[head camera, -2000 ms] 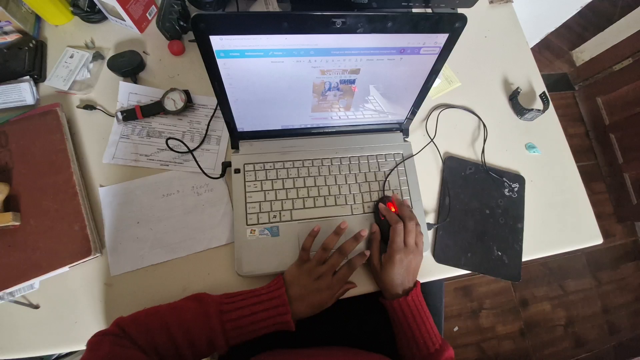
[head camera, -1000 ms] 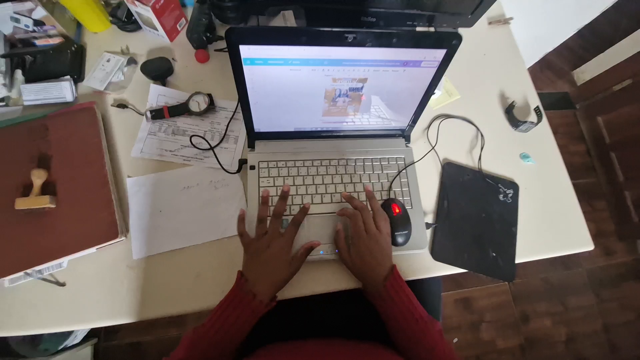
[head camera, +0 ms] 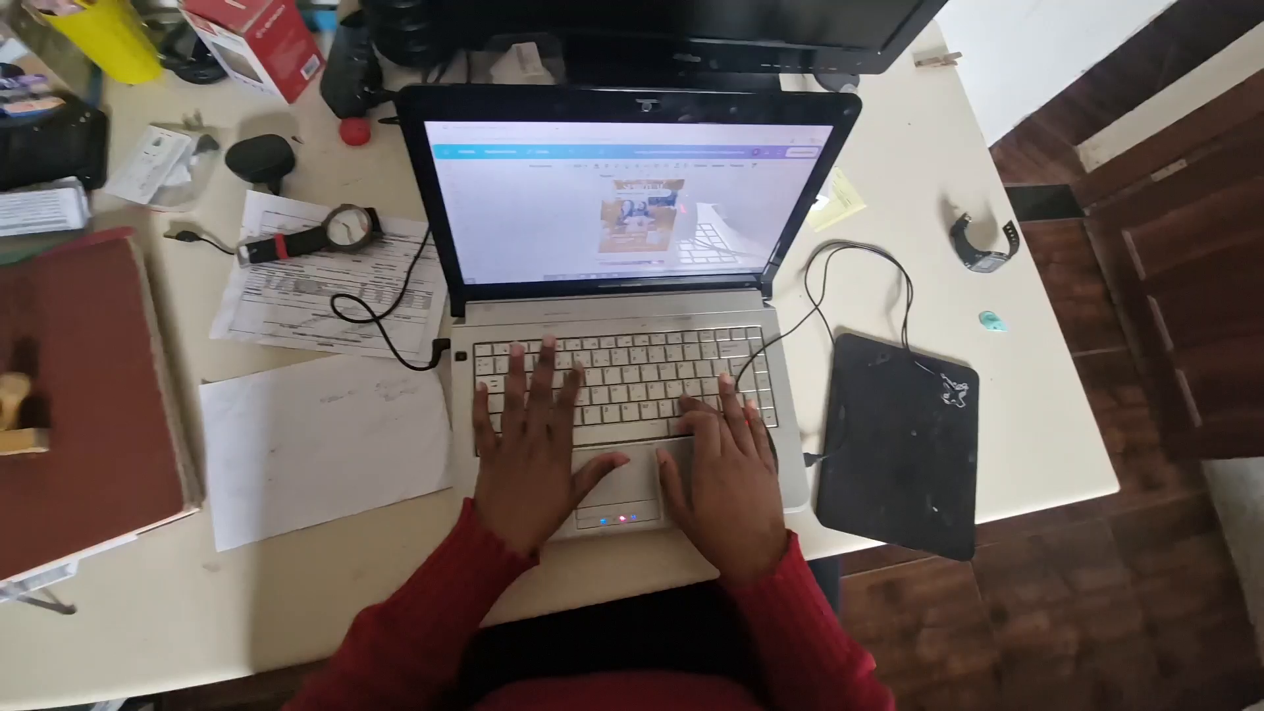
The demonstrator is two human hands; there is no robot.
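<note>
An open silver laptop [head camera: 617, 494] stands on the cream table, its lit screen [head camera: 533, 217] showing a page with a picture. My left hand [head camera: 528, 464] rests palm down, fingers spread over the left part of the keyboard [head camera: 632, 373], thumb by the touchpad [head camera: 614, 474]. Over the right part lies my right hand [head camera: 726, 484], fingers slightly bent, thumb beside the touchpad. Neither hand grasps anything. A corded mouse [head camera: 771, 449] is mostly hidden behind my right hand, with a bit of red glow between the fingers.
Right of the laptop lie a black graphics tablet or pad [head camera: 899, 444], a black digital watch [head camera: 985, 247] and a cable. To the left are papers [head camera: 326, 444], a wristwatch [head camera: 346, 228] and a large brown book [head camera: 89, 395] bearing a wooden stamp [head camera: 20, 415]. A black monitor [head camera: 750, 35] stands behind.
My right hand has left the mouse, which it covered two seconds ago, and moved left onto the keyboard. My left hand has moved from the touchpad area up onto the left keys.
</note>
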